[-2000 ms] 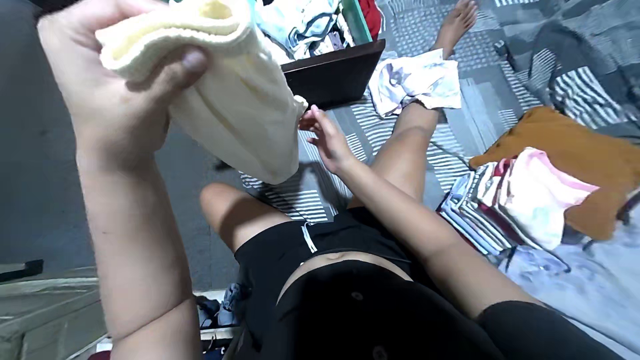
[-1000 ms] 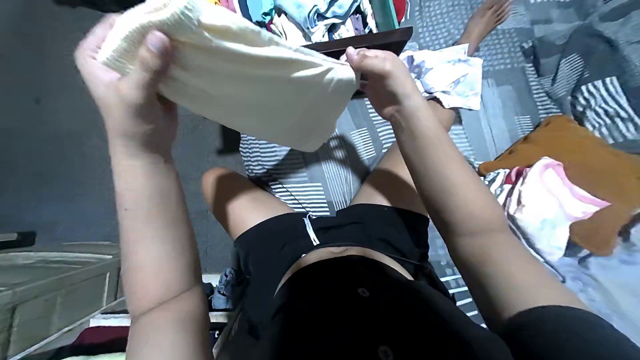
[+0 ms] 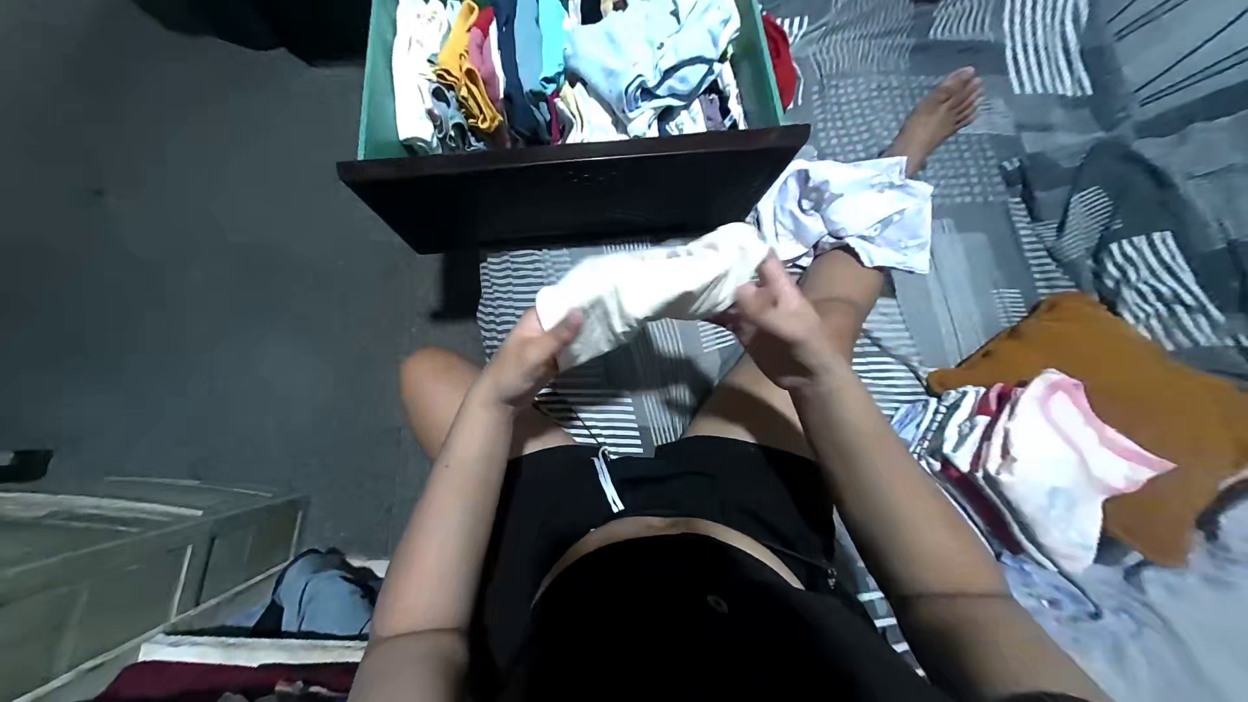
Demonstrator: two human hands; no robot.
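Observation:
A folded cream cloth garment is stretched sideways between my two hands, above the striped bedding and just in front of a drawer. My left hand grips its left end, thumb on top. Its right end is held by my right hand, whose fingers are partly hidden behind the cloth. The open drawer has a dark front and green sides, and folded clothes in several colours fill it. A crumpled light blue-and-white garment lies on top of them at the right.
A white patterned cloth lies over my lower leg. To the right, a stack of folded clothes leans by a brown pillow on grey patterned bedding. At lower left, another open drawer holds clothes beside a cabinet.
The cream garment, held up high at the left before, is lower and more central, and looks more compactly folded. My left hand has come down and to the right. The view shows more of the drawer.

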